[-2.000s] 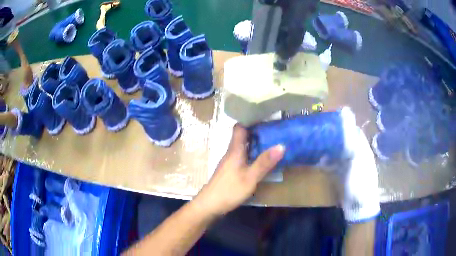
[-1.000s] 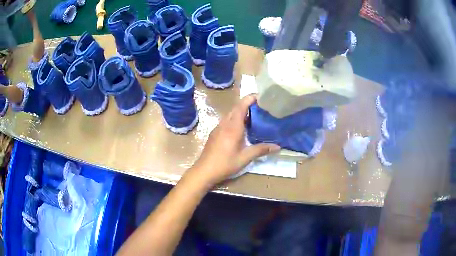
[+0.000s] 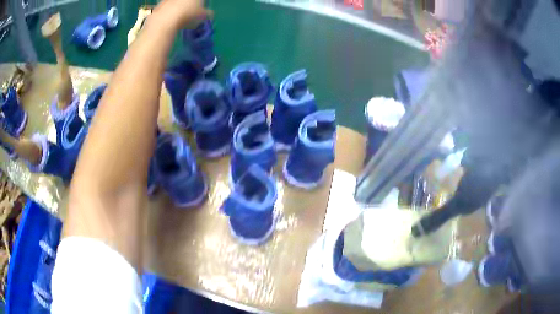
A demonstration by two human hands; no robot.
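My bare left hand [image 3: 184, 11] is at the top edge, partly cut off and blurred, beyond the rows of boot uppers; its grip is unclear. My right hand is not seen. A blue boot upper [image 3: 362, 274] lies under the cream press pad [image 3: 393, 238], on a white sheet [image 3: 313, 279]. The dark press arm [image 3: 445, 214] meets the pad. A small white bottle [image 3: 455, 271] lies right of the pad. Several blue uppers with white fleece trim stand upright, one nearest at the front [image 3: 252, 214].
A green surface [image 3: 295, 37] lies behind the brown bench top [image 3: 184, 257]. Wooden-handled tools [image 3: 59, 67] stand among uppers at left. A blue crate [image 3: 31, 245] is below left. More uppers [image 3: 500, 264] are at right. A large blurred grey shape covers the right side.
My left hand has left the upper at the press and reached up and left across the rows. My gloved right hand, seen earlier, is out of sight. The view has shifted left.
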